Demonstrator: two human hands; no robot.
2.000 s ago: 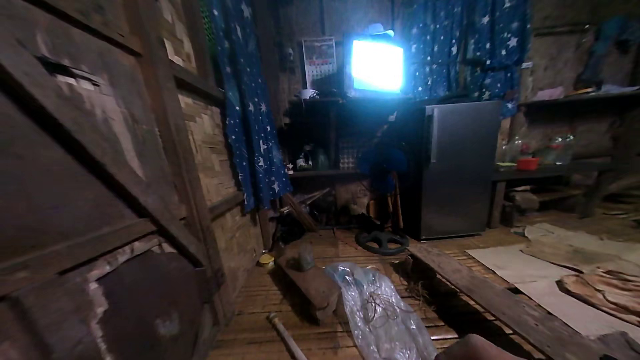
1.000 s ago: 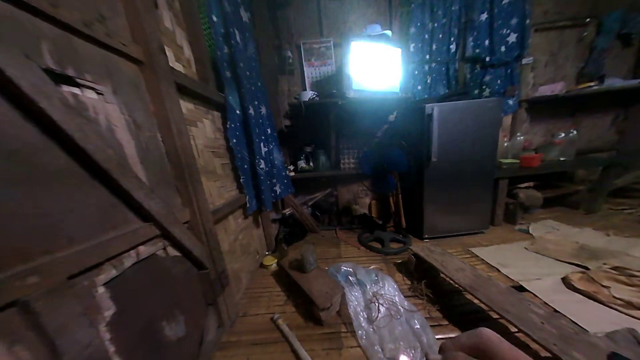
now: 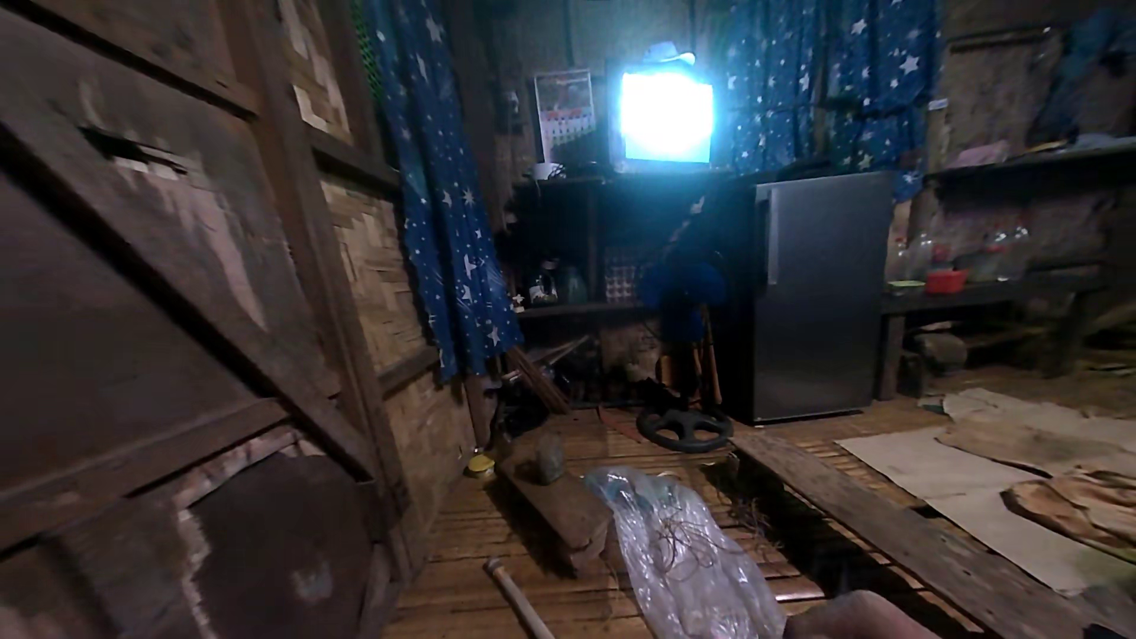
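Note:
Neither of my hands can be made out. A rounded patch of bare skin (image 3: 856,617) shows at the bottom edge; whether it is a knee or part of a hand I cannot tell. Just left of it, a crumpled clear plastic sheet or bag (image 3: 683,555) lies on the slatted floor with thin, tangled strands on top. Left of the plastic is a low wooden block or board (image 3: 559,510) bearing a rounded, stone-like object (image 3: 549,458). A pale rod or handle (image 3: 516,596) lies at the bottom, its near end cut off by the frame.
A long plank (image 3: 905,532) runs beside a dark gap in the floor at right. Beyond are flat sheets (image 3: 932,466), a fan's round base (image 3: 685,429) and a refrigerator (image 3: 821,302). A lit television (image 3: 666,117) stands behind; a wooden door or panel (image 3: 133,346) is at left.

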